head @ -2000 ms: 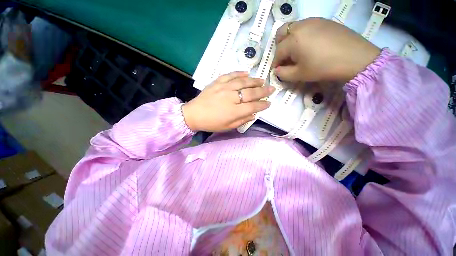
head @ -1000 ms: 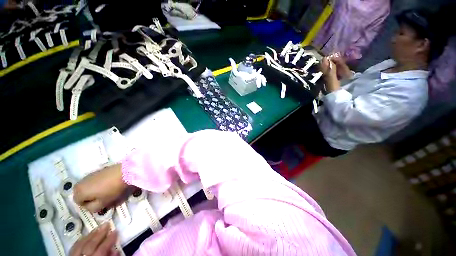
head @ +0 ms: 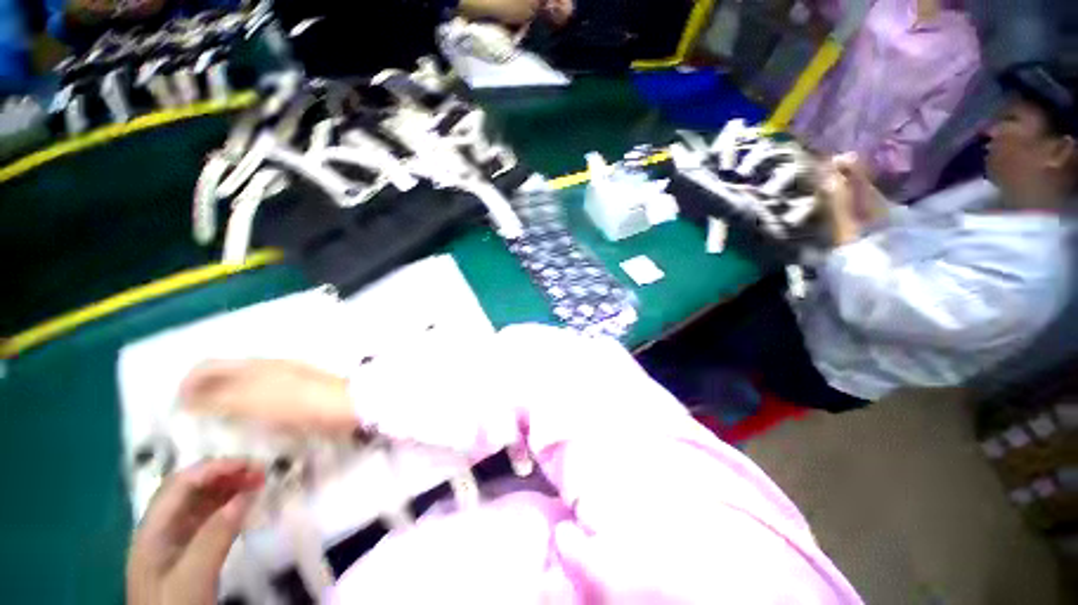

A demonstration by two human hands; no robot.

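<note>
The white sheet [head: 414,296] lies on the green bench with smartwatches on it, all badly blurred. One smartwatch [head: 148,459] shows as a dark spot at the sheet's left edge. My right hand [head: 270,396] is over the middle of the sheet, its fingers pointing left. My left hand [head: 195,520] is at the lower left, near the sheet's front edge, with its fingers curled. Blur and the hands themselves hide what lies between and under them, so I cannot tell if either hand holds a watch.
Beyond the sheet, a black tray [head: 384,231] holds heaped watches with cream straps. A label sheet [head: 567,278], a white box [head: 624,201] and a paper scrap [head: 642,270] lie on the bench. A person [head: 946,284] in a pale smock sits at the right, beside another tray of watches.
Over the frames the view has swung up and to the right, bringing in the trays and the neighbouring person. Since the last frame, my left hand has risen further into view, fingers curled.
</note>
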